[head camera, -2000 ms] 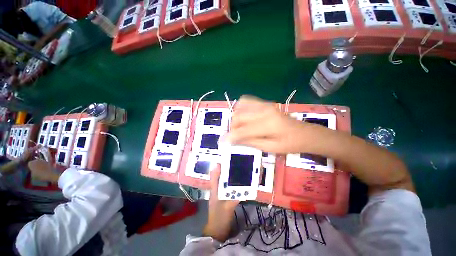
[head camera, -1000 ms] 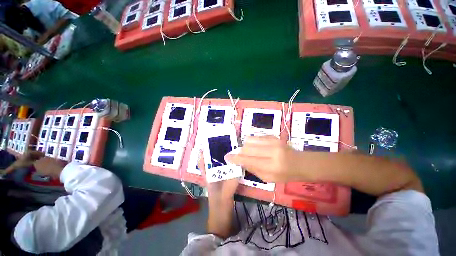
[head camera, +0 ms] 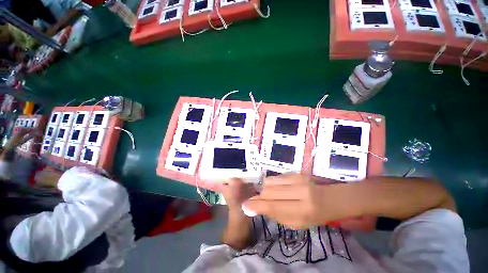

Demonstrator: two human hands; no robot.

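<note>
A white digital camera [head camera: 230, 160] is held above the foam tray [head camera: 171, 160], its dark screen facing up and its buttons toward the right. My left hand [head camera: 237, 196] grips its near edge from below; the fingers behind it are hidden. My right hand [head camera: 289, 198], slightly blurred, is just right of and nearer than the camera, apart from it, with a small white wipe [head camera: 249, 208] at its fingertips. More cameras lie screen up in columns in the tray. My right hand and forearm cover the tray's near right part.
A whitish bottle with a silver top [head camera: 369, 74] stands beyond the tray. Stacked foam trays [head camera: 353, 47] are at far right, another tray [head camera: 155, 33] at far left. A clear plastic scrap [head camera: 417, 150] lies right. A co-worker's white sleeve [head camera: 75, 213] and camera tray [head camera: 111, 152] are at left.
The held camera has turned from upright to sideways, its buttons now at the right. My right hand has moved off its screen toward me. The whole view has shifted slightly.
</note>
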